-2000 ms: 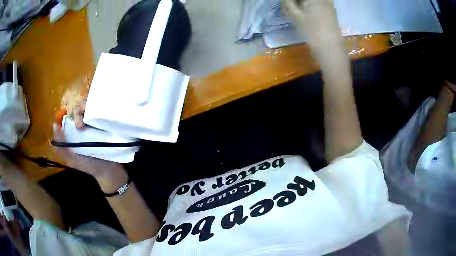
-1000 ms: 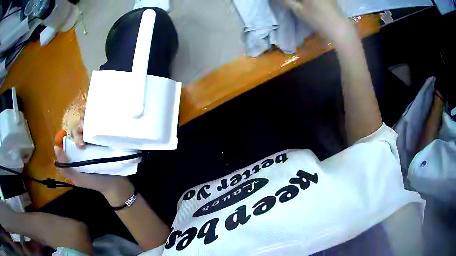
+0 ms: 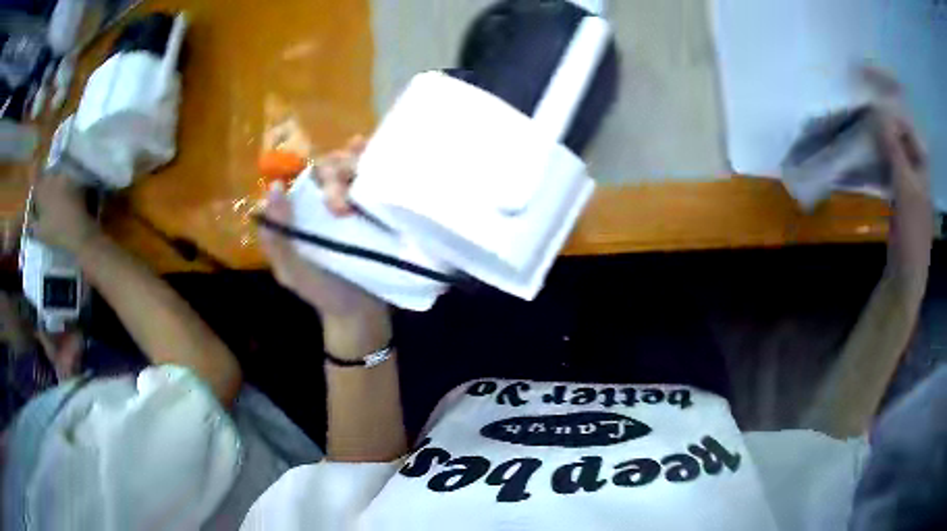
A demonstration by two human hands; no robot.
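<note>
A white security camera (image 3: 467,156) with a dark round head (image 3: 519,52) is held above the bench edge, tilted. A narrow white side arm (image 3: 574,78) lies along the head. My left hand (image 3: 312,259) grips its white bracket (image 3: 363,244). A black cable (image 3: 358,251) runs across the bracket. An orange finger cot (image 3: 280,164) is on a finger of this hand. My right hand (image 3: 898,145), blurred, holds a crumpled grey cloth (image 3: 836,156) at the far right, apart from the camera.
A grey mat (image 3: 665,114) and a white sheet (image 3: 768,62) lie on the orange bench (image 3: 706,216). At the left, a neighbour's arm (image 3: 156,290) reaches to the bench, near another white camera (image 3: 125,109). A white unit (image 3: 52,280) is below it.
The view has turned, so the held camera appears further right and more tilted. My right hand and the cloth now appear further right, over the white sheet's front edge.
</note>
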